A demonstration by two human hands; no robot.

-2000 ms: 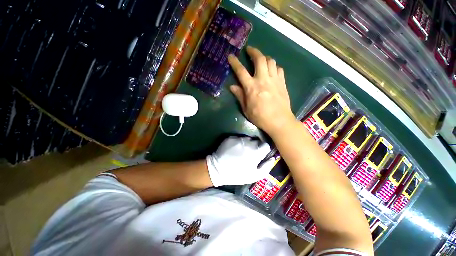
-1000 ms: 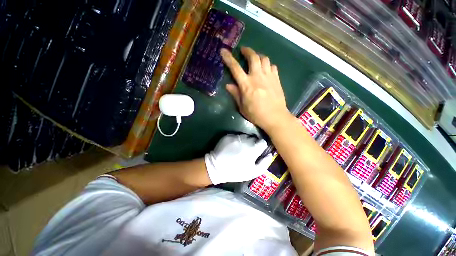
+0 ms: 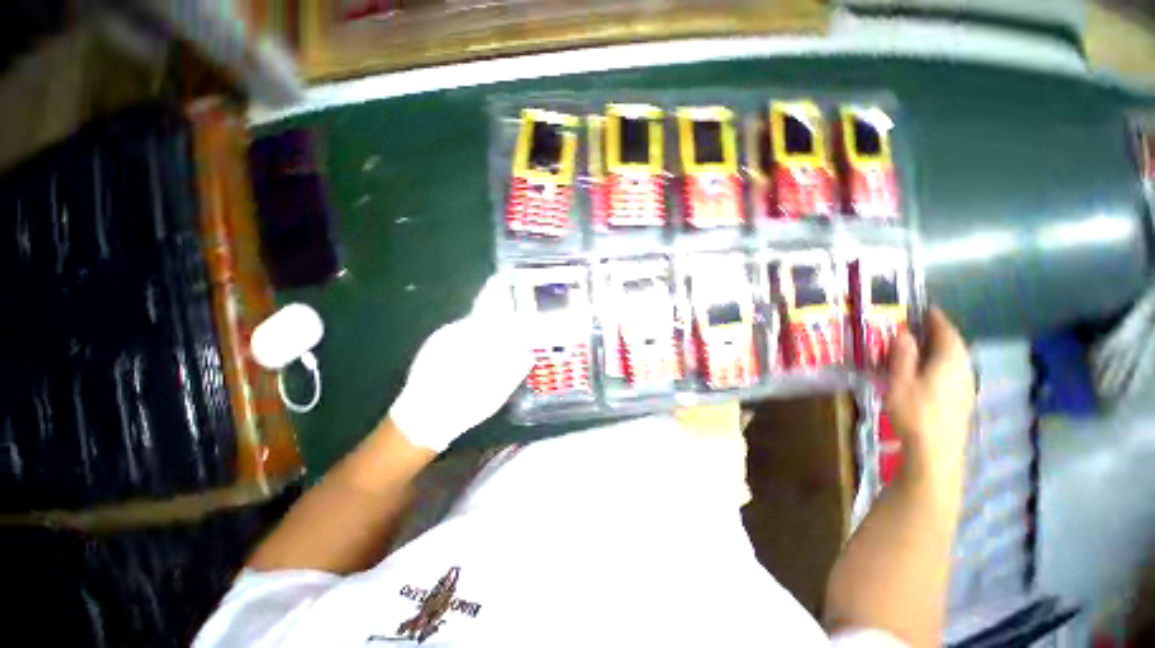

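A clear phone tray (image 3: 709, 241) lies across the green bench in front of me, with keypad phones in two rows. The phones (image 3: 635, 165) have yellow frames, dark screens and red keypads. My left hand (image 3: 466, 370), in a white glove, holds the tray's left end, its fingertips blurred against the near-left phone. My bare right hand (image 3: 934, 390) grips the near right corner, fingers at the last phone. The tray's near edge is close to my shirt. Whether the tray is lifted, I cannot tell.
A dark flat slab (image 3: 294, 209) and a white rounded case (image 3: 288, 336) with a cord loop lie at the bench's left end. Beyond them is a black wrapped stack (image 3: 114, 304). A brown box (image 3: 801, 481) and grey trays (image 3: 1001, 481) are at the near right. A ledge (image 3: 570, 36) runs behind.
The view has turned and shifted right. My right hand has left the dark slab and moved to the tray's right corner. My gloved hand is now at the tray's left end.
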